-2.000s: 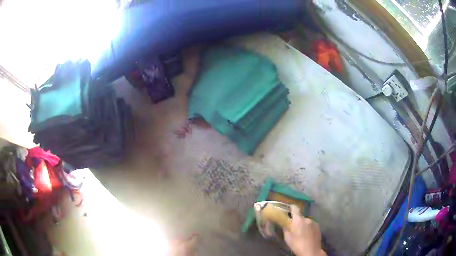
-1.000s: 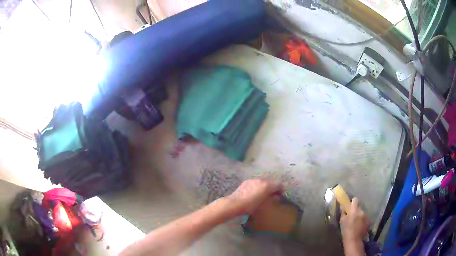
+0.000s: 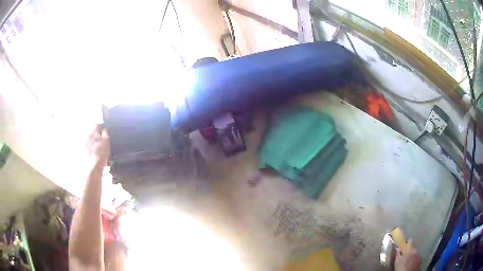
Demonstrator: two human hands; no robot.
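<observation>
My left hand (image 3: 99, 145) reaches out at the far left and grips the left edge of a dark, square pocket piece (image 3: 139, 129). The piece lies over or just above the dark stack (image 3: 153, 177), and strong glare hides the detail. My right hand (image 3: 407, 259) is at the bottom right, cut off by the edge, closed round the pale yellow handle of the steam iron (image 3: 389, 247). The tan-orange template (image 3: 315, 262) lies at the bottom edge, partly cut off. No green cloth shows around it.
A layered green pile (image 3: 302, 148) lies on the pale ironing table (image 3: 392, 185). A dark box or phone (image 3: 229, 135) is beside the long navy roll (image 3: 270, 77). Red cloth (image 3: 378, 106) and a wall socket (image 3: 437, 120) are beyond the table's far edge.
My left hand has moved from the template to the far-left stack, with a dark piece now covering its green top. The camera view has shifted. My right hand still holds the iron.
</observation>
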